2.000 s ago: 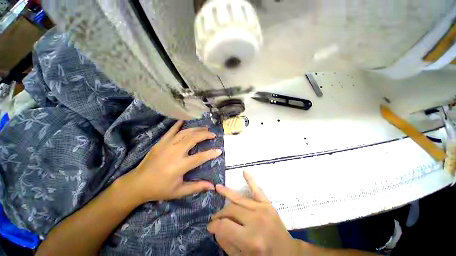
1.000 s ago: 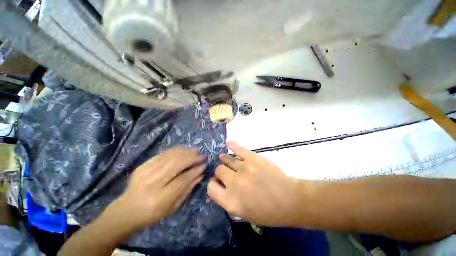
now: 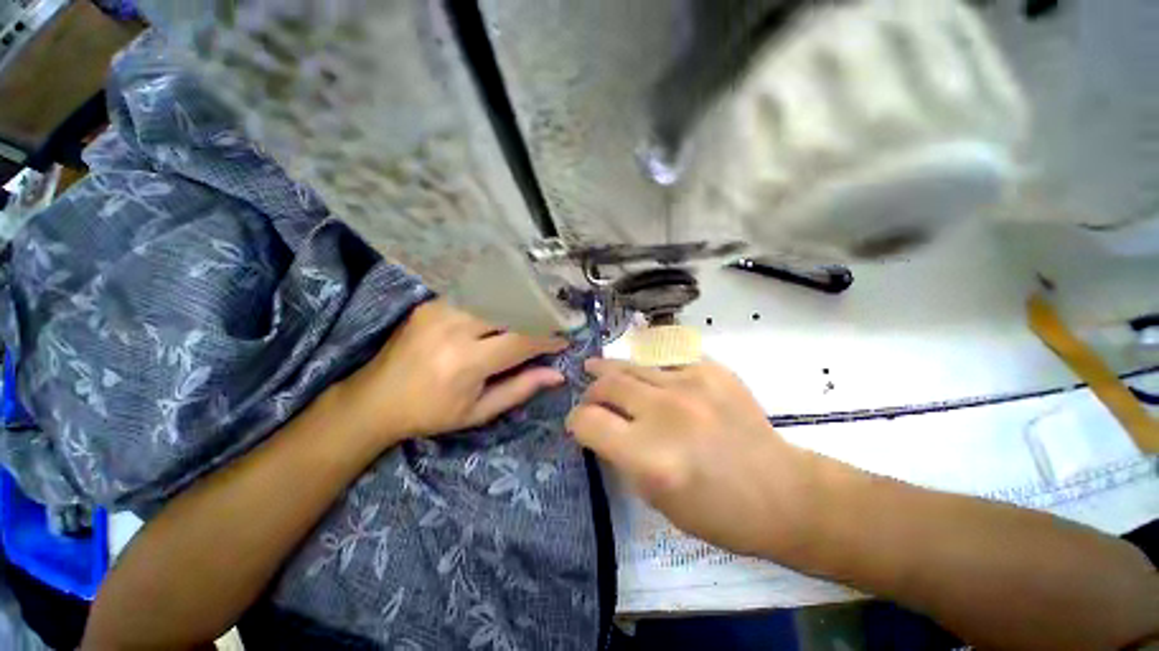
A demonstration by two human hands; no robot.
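Note:
The grey-blue garment fabric with pale leaf print (image 3: pixel 165 331) lies bunched at the left and runs down over the table's front edge, with a dark band along its right side. My left hand (image 3: pixel 451 369) lies on the fabric, fingertips just below the presser foot (image 3: pixel 595 305). My right hand (image 3: pixel 667 426) is at the fabric's right edge, its fingertips on the edge close to the left fingertips. Whether they pinch the cloth is hard to tell. The cream ribbed block (image 3: pixel 666 345) sits just beyond my right hand, beside the presser foot.
The large machine head (image 3: pixel 369 140) with a white ribbed knob (image 3: pixel 877 127) fills the top. Black thread snips (image 3: pixel 813 274) lie on the bed, partly hidden by the head. A yellow-orange strip (image 3: pixel 1093 369) lies at right. A blue basket (image 3: pixel 57 541) is at the lower left.
My right hand has moved up along the fabric edge towards the presser foot. My left hand has moved up beside it. The view has moved closer to the machine head, and the dark band now shows.

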